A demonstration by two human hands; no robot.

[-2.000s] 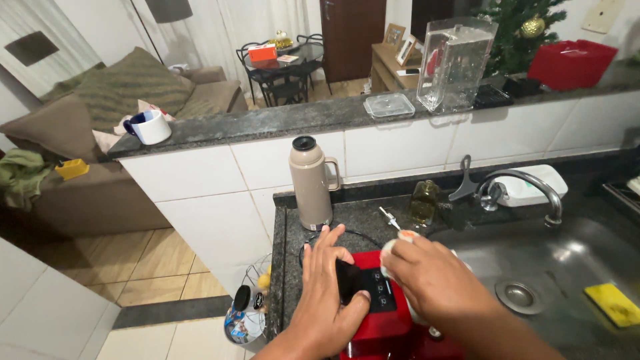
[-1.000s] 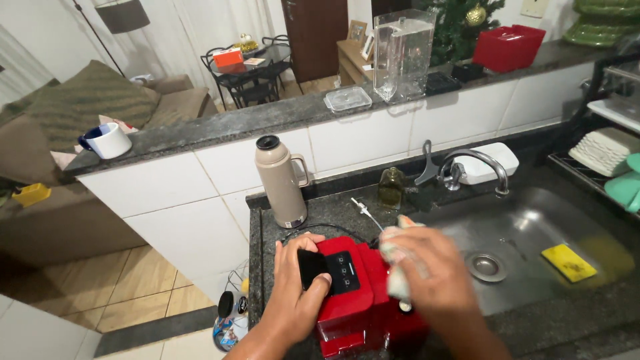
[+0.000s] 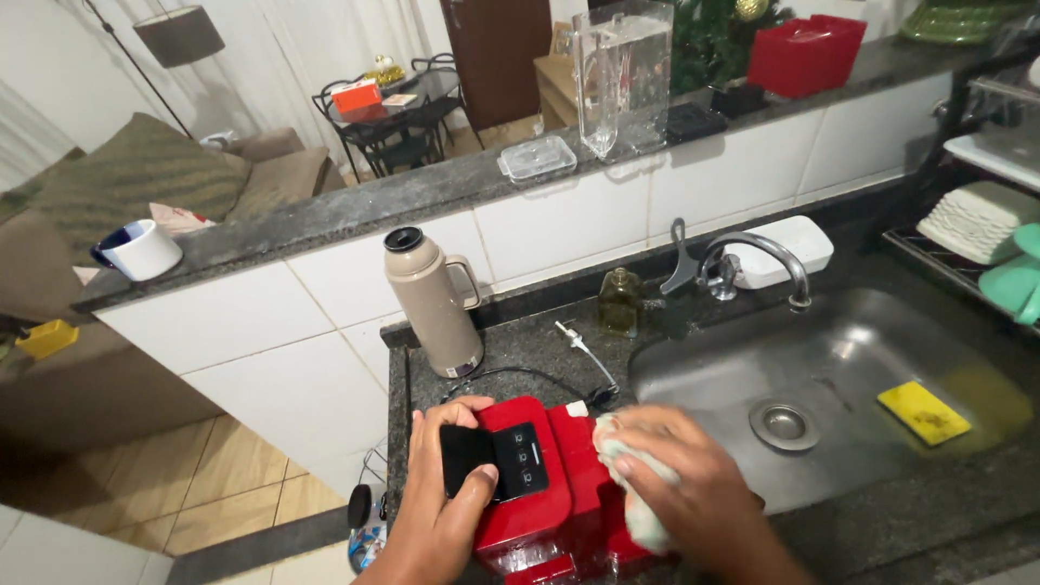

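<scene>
A red coffee machine (image 3: 528,520) with a black touch panel stands on the dark granite counter. My left hand (image 3: 447,487) grips its left side, the thumb resting on the raised black flap (image 3: 466,459) beside the panel. Bunched in my right hand (image 3: 678,475) is a pale damp-looking cloth (image 3: 642,512), pressed against the machine's right side. Behind the machine lie a black power cord (image 3: 528,370) and a thin white tube-like piece (image 3: 587,351). A beige thermos (image 3: 435,313) stands upright at the counter's back left corner.
Right of the machine is a steel sink (image 3: 853,341) with a yellow sponge (image 3: 925,413) and a curved faucet (image 3: 756,244). A green glass bottle (image 3: 620,302) stands behind. On the ledge are a white mug (image 3: 146,250), a clear water tank (image 3: 621,89) and a red container (image 3: 804,55).
My right hand with the cloth has moved from the machine's top, near the panel, to its right side. My left hand stays on the machine. The view has shifted right.
</scene>
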